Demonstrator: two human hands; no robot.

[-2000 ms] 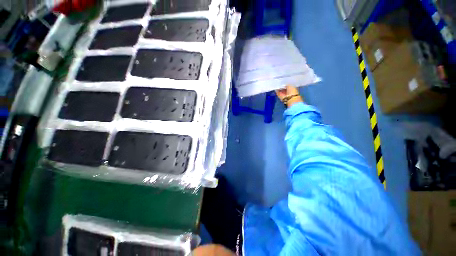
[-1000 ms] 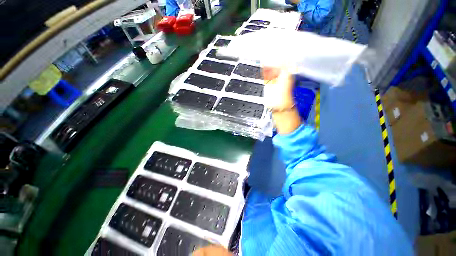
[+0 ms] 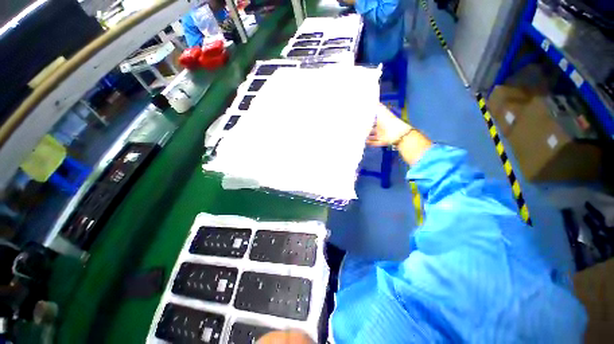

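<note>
My right hand, bare below a blue sleeve, grips the right edge of a large pale flat sheet. The sheet lies over most of a stack of blister trays, and I cannot tell how closely it rests on them. A few black housings show past its left edge. Another white tray with black housings in two columns lies nearer me, cut off by the bottom edge. No left hand can be made out. A small skin-coloured shape at the bottom edge is too blurred to name.
Green work surface. A dark part lies left of the near tray. A long black tray and red containers are further left. Another person in blue is beyond the far tray. Blue stool, striped floor tape and cardboard box are right.
My right hand first held the sheet out over the floor, then raised it past the stack. Now the sheet covers most of the stack. The view has turned; the near tray shows more than at first.
</note>
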